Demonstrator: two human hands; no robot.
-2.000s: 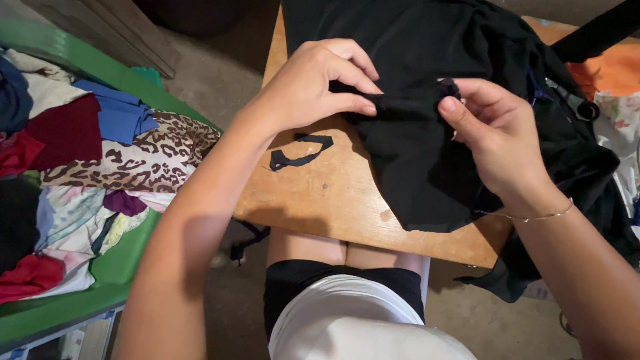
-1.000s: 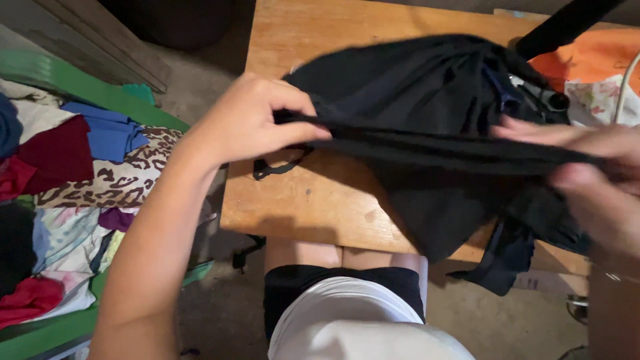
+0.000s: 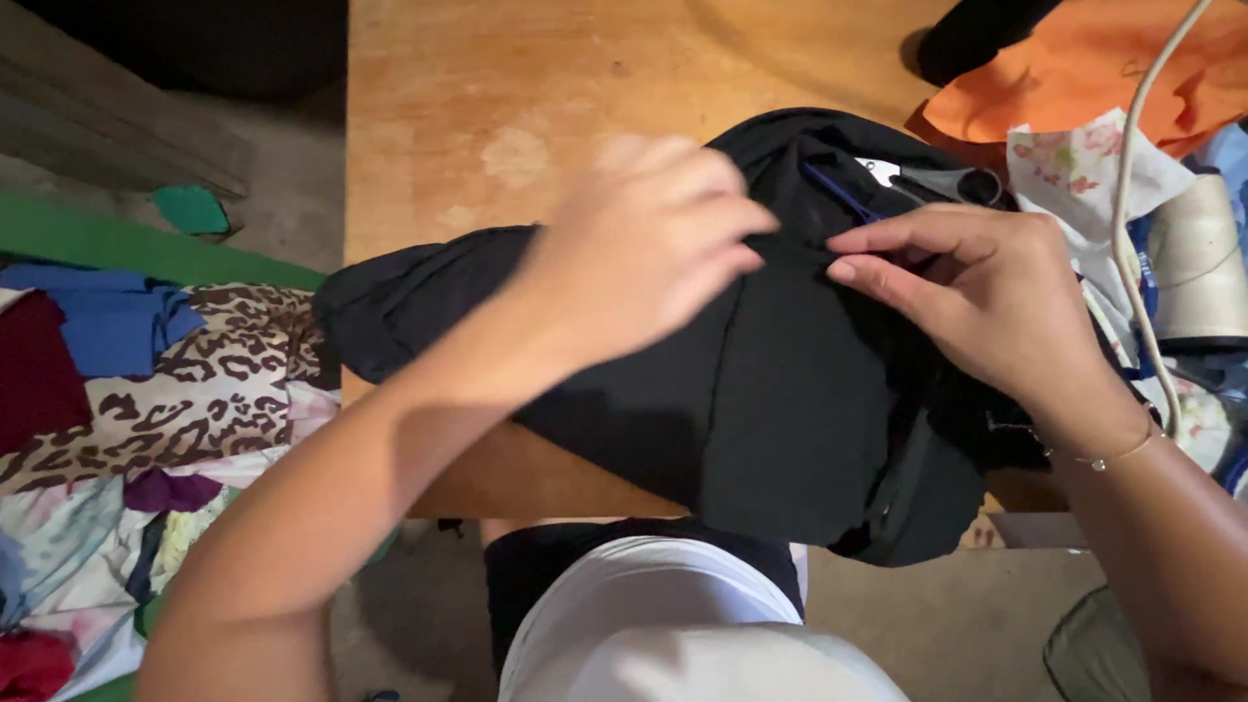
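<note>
A black fabric garment [image 3: 790,390] lies spread over the front of a wooden table [image 3: 439,117], part of it hanging past the front edge. Above its middle, my left hand [image 3: 653,244] is blurred, its fingers apart, with nothing seen between them. At the garment's right part, my right hand [image 3: 975,283] has thumb and forefinger close together at the cloth; whether they pinch it cannot be told. Just beyond that hand lie small scissors with grey handles [image 3: 941,183] on the black cloth, beside a dark blue strip [image 3: 838,192].
Orange fabric [image 3: 1053,73], floral cloth [image 3: 1068,161], a cone of cream thread [image 3: 1204,258] and a pale cable [image 3: 1126,195] are at the right. A green-edged container [image 3: 146,239] of mixed fabrics, including leopard-print cloth [image 3: 214,390], stands left of the table.
The black band stretched between both hands one second ago is no longer held taut. My right hand has moved inward and my left hand now hovers over the cloth. The small black strip seen earlier is out of sight.
</note>
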